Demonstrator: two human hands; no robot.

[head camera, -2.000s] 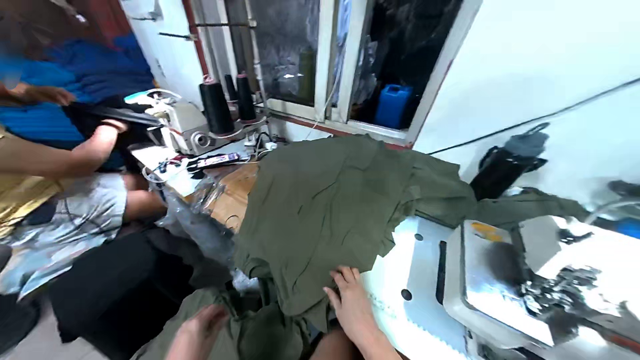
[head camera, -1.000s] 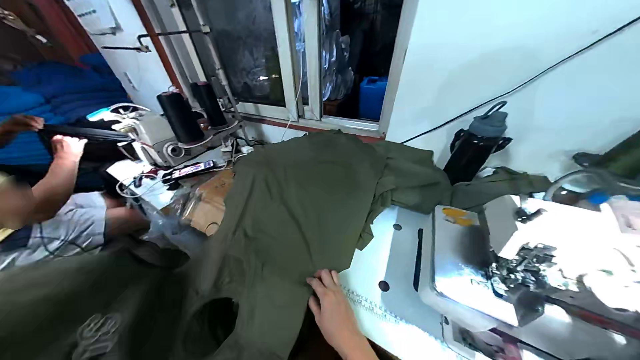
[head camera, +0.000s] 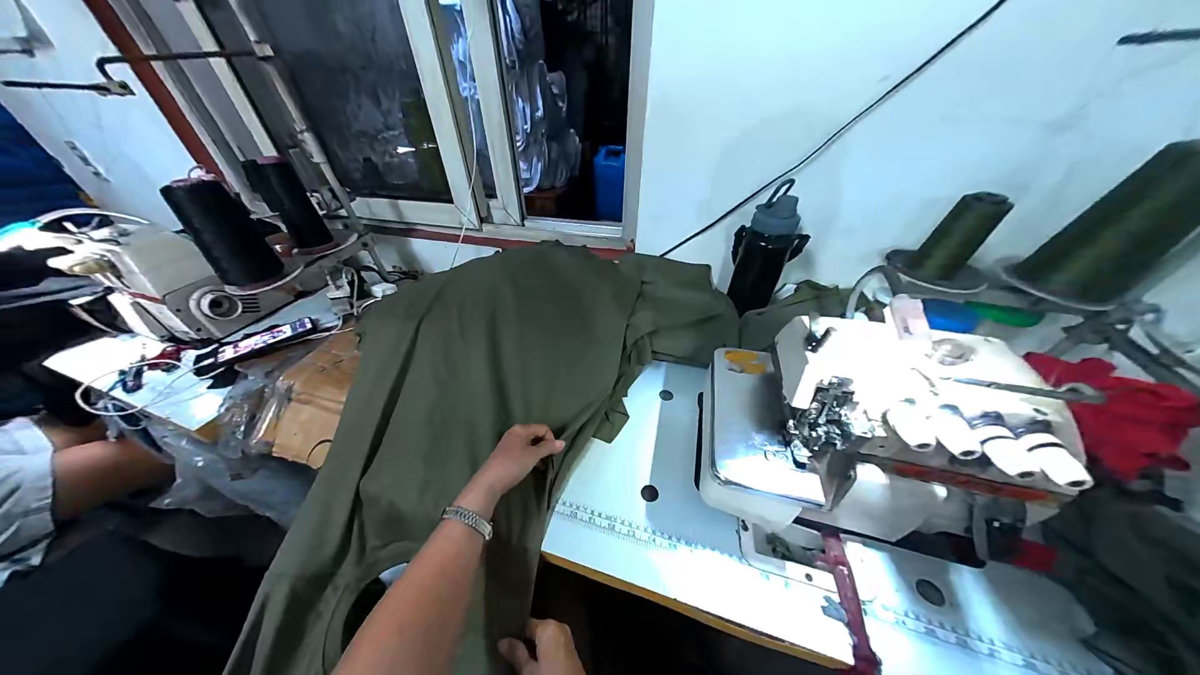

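A large olive-green garment point(head camera: 478, 356) lies over the sewing table and hangs down past its front edge, with folds along its right side. My left hand point(head camera: 520, 457), with a metal-band watch or bracelet at the wrist, is over the garment's right edge, fingers curled and close together; whether cloth is between them is unclear. Lower, at the bottom of the view, my right hand point(head camera: 544, 649) pinches the garment's hanging edge and is partly cut off by the frame. An overlock sewing machine point(head camera: 844, 422) stands to the right of the garment.
Black thread cones point(head camera: 220, 230) and another sewing machine point(head camera: 178, 281) stand at left, beside a seated person's leg point(head camera: 103, 478). A cardboard piece point(head camera: 314, 394) lies by the garment. Behind are a black bottle point(head camera: 764, 248) and green thread cones point(head camera: 961, 239); red cloth point(head camera: 1116, 408) is at right.
The garment, bunched nearer me at first, is now spread longer toward the front. My left hand has come onto its right side; my right hand has moved down to the hanging edge. The view has turned right.
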